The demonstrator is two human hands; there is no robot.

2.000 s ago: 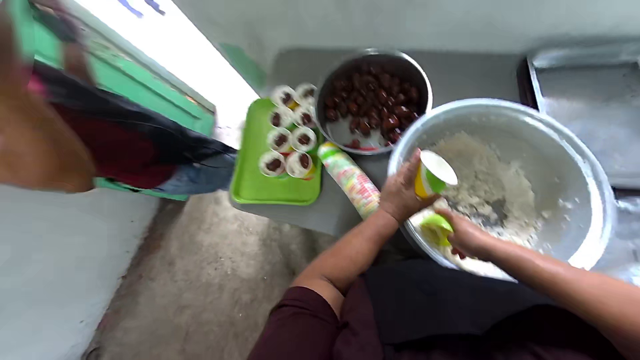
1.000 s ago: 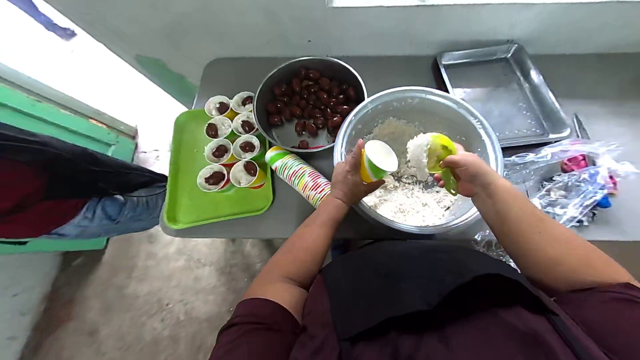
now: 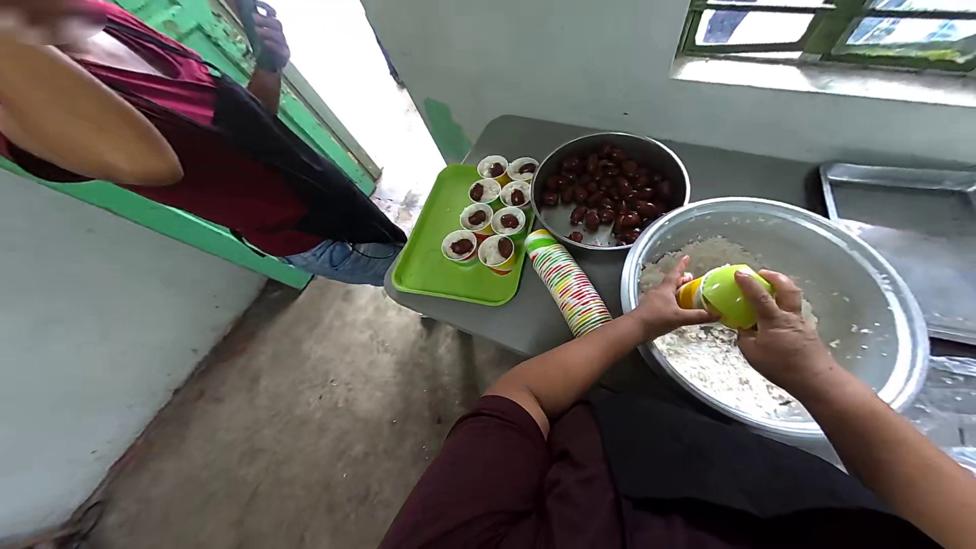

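Over a large metal basin of white grated or flaky food, my left hand holds a yellow paper cup. My right hand grips a lime-green scoop, tipped against the cup's mouth. What is inside the cup is hidden. Left of the basin lies a long stack of nested paper cups. Behind it stands a round metal pan of dark red, glossy date-like pieces. Several filled cups, each topped with a dark red piece, stand on a green tray.
A person in a dark apron stands at the left by a green door. Rectangular metal trays lie behind and right of the basin, with clear plastic near the right edge. The grey table meets the wall behind.
My right hand has brought the scoop, heaped with white food one second ago, over to the cup and tipped it there. The view has swung left.
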